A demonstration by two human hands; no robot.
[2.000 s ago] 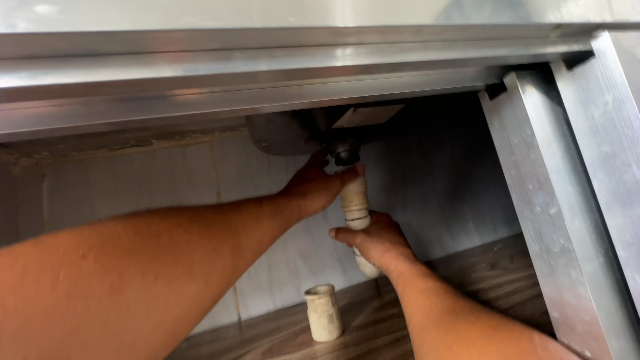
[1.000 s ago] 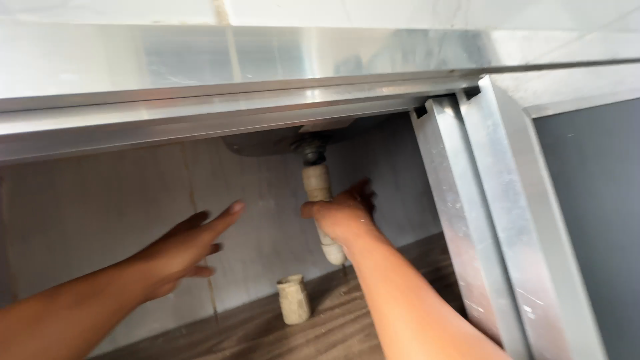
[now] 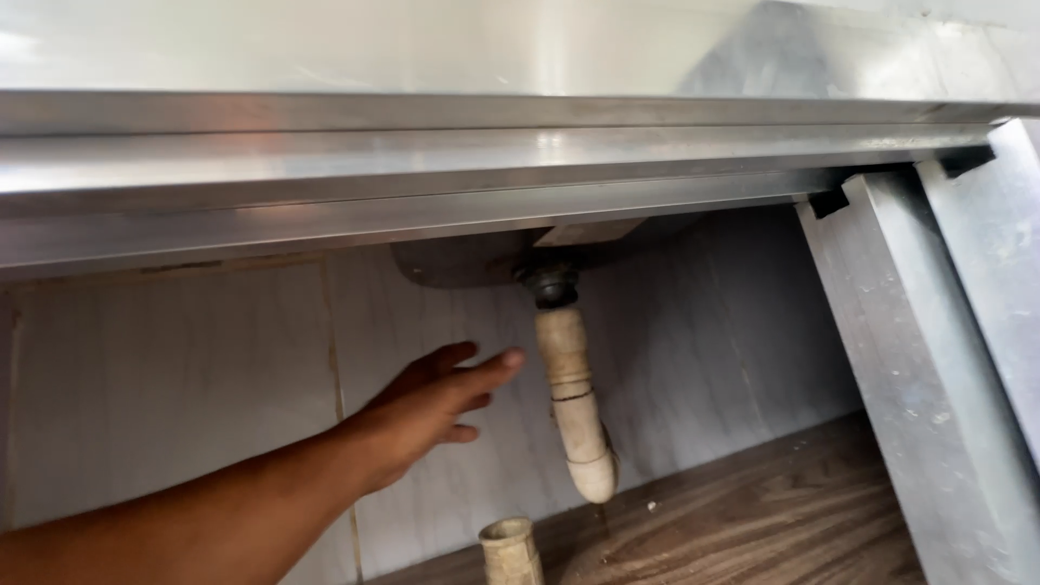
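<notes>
A dirty white plastic drain pipe (image 3: 578,414) with a curved lower end hangs from the black drain fitting (image 3: 552,280) beneath a metal sink basin (image 3: 455,262). Just left of the pipe is my left hand (image 3: 435,398), fingers apart, holding nothing and not touching it. Below, a short open-topped pipe stub (image 3: 510,552) stands upright near the wooden-look cabinet floor, cut off by the lower edge of the view. My right hand is out of view.
Metal frame rails (image 3: 406,183) cross above the opening. On the right stand slanted metal door frames (image 3: 926,366). Behind the pipe is a tiled wall (image 3: 203,349), and a wood-grain floor panel (image 3: 756,504) lies below.
Both hands were at the pipe two seconds ago. The left one let go and stays open beside it; the right one has let go and left the view. The pipe hangs unheld.
</notes>
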